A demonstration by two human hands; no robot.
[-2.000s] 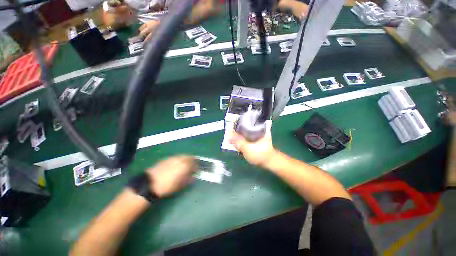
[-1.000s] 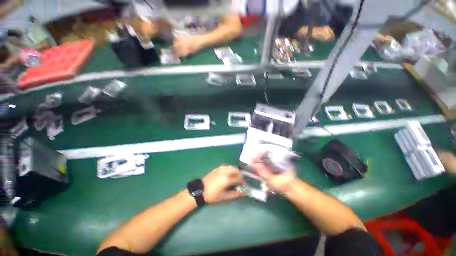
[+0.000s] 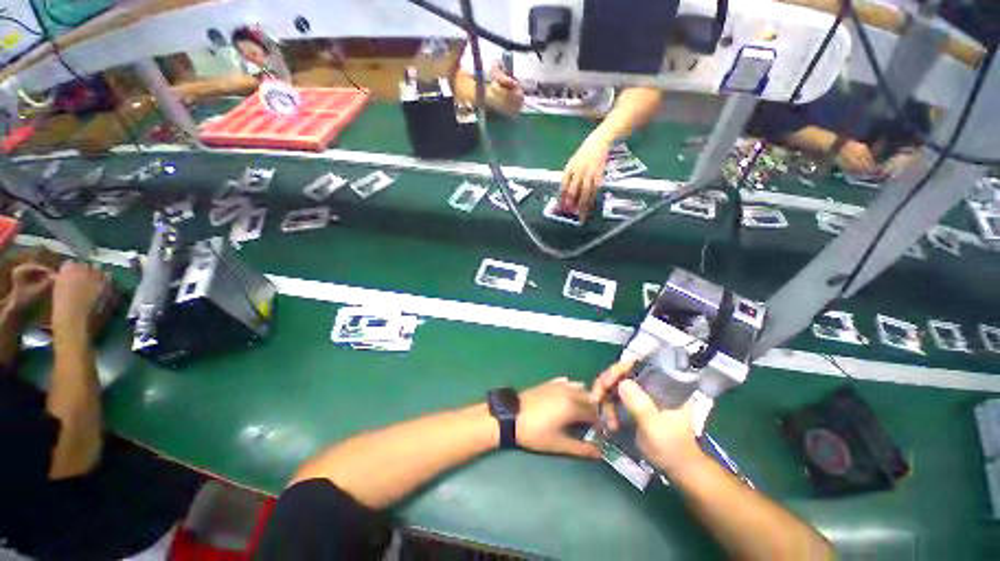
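A white housing [image 3: 627, 465] lies low in front of the screw feeder, partly hidden by my hands. My left hand [image 3: 559, 416], with a black watch at the wrist, has its fingers on the housing's left edge. My right hand [image 3: 655, 425] is closed around the grey electric screwdriver [image 3: 667, 378], which is tilted over the housing; its tip is hidden. The screw feeder [image 3: 702, 318] stands just beyond. A thin pale-blue shaft [image 3: 726, 458] lies right of my right hand. Stacked housings [image 3: 374, 328] lie to the left.
A black fan [image 3: 842, 444] lies right of the feeder. A black-sided feeder box [image 3: 203, 296] stands at left, beside another worker's hands. Housings lie on the conveyor belt [image 3: 428, 247]. Another person's hand [image 3: 584, 175] reaches onto it. A cable loop and a grey post [image 3: 866, 241] cross the view.
The view has swung left and up, so the scene sits further right and another worker shows at left. My hands remain together at the housing, the right still holding the screwdriver.
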